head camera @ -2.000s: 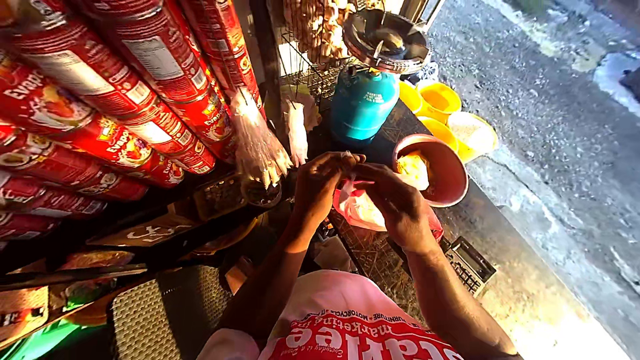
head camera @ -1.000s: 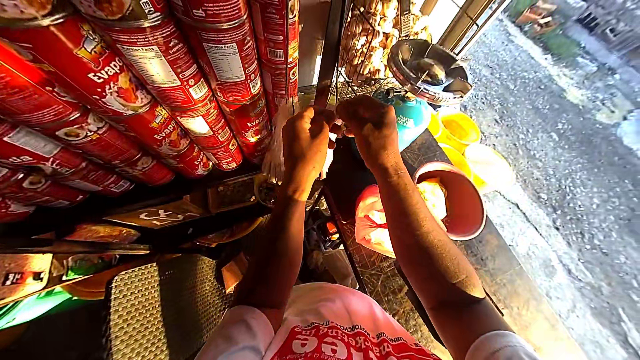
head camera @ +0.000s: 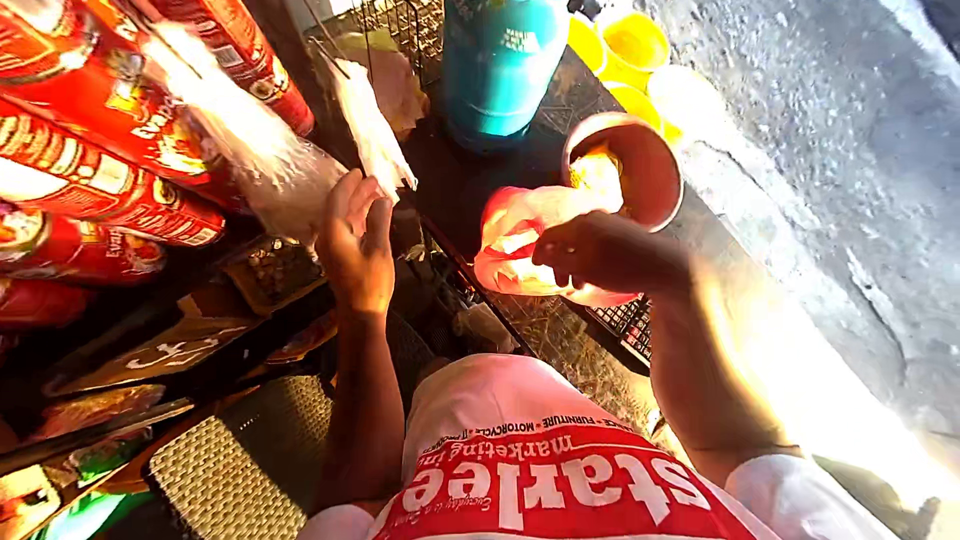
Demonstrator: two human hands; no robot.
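Note:
My left hand (head camera: 360,244) is raised with fingers apart, beside two bundles of thin clear plastic bags, a wide one (head camera: 255,142) and a narrow one (head camera: 371,124), both hanging. Its fingertips overlap the bundles; contact cannot be told. My right hand (head camera: 592,251), fingers bent, is at the red-and-white plastic bag (head camera: 506,225) on the ledge; whether it grips the bag is unclear. Just beyond stands a reddish bowl (head camera: 664,172) with a yellowish, brightly lit item (head camera: 596,172) inside.
A teal gas cylinder (head camera: 502,67) stands behind the bag, with yellow containers (head camera: 634,45) to its right. Stacked red cans (head camera: 90,165) fill the left side. A dark plastic crate (head camera: 626,330) is under my right forearm. A woven seat (head camera: 232,465) is at lower left.
My hands were together near the hanging bags and have moved apart. The right hand has come to the red-and-white bag. The view has shifted, and the burner seen earlier is out of frame.

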